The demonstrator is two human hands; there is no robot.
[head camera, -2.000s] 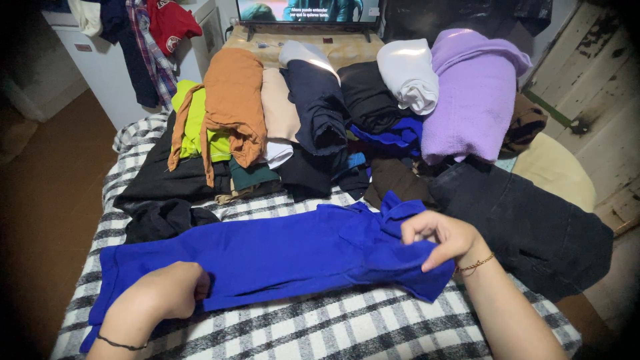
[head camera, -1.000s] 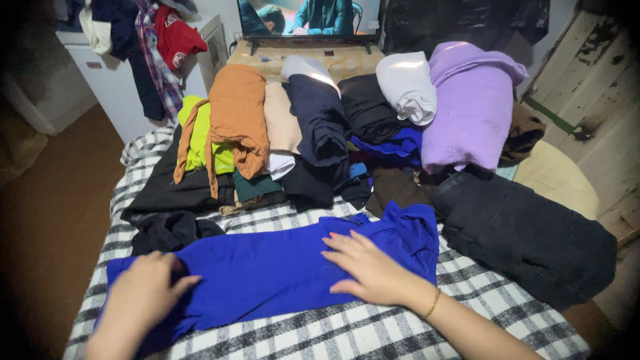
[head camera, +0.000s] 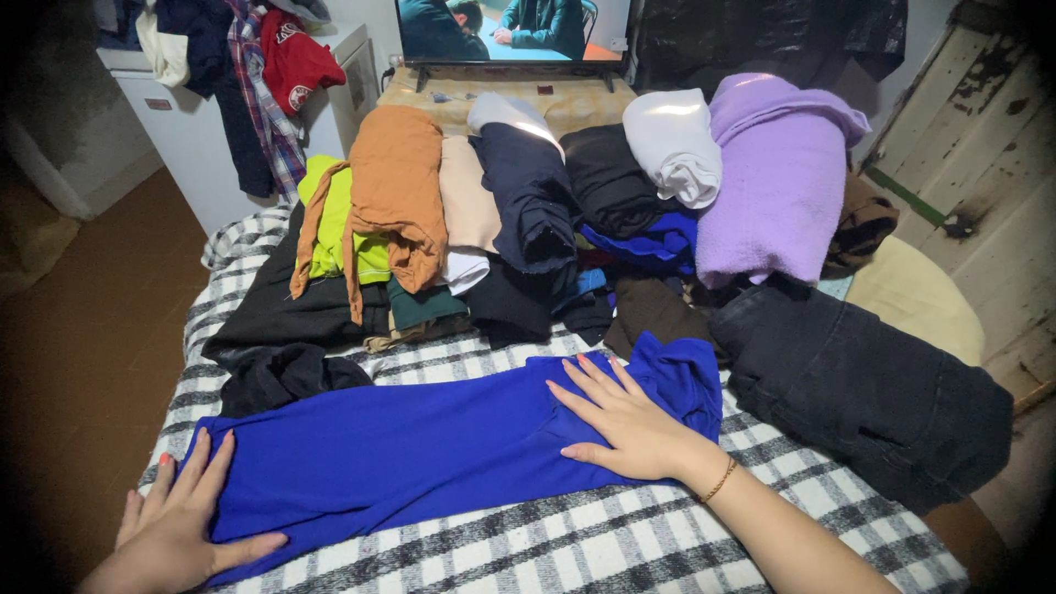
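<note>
A blue garment [head camera: 396, 445], folded into a long strip, lies across the black-and-white checked blanket [head camera: 544, 544]. My left hand [head camera: 186, 520] rests with spread fingers on its left end. Flat on the right part of the garment is my right hand [head camera: 631, 425], fingers apart, near the bunched end. Neither hand grips anything. A crumpled black cloth [head camera: 285, 379] touches the garment's upper left edge. Behind it are rolled clothes: an orange one [head camera: 400, 181], a dark navy one [head camera: 528, 190], a white one [head camera: 672, 148] and a fluffy purple one [head camera: 767, 190].
Folded black denim [head camera: 858, 388] lies at the right side of the bed. A lime-green garment [head camera: 334, 214] and dark folded clothes sit under the rolls. Further back stand a television [head camera: 516, 33] and a white appliance [head camera: 177, 136] with clothes hanging over it.
Two seconds ago my right hand pinched the garment's right end; now it lies flat on the cloth. My left hand has moved left to the garment's end since one second ago.
</note>
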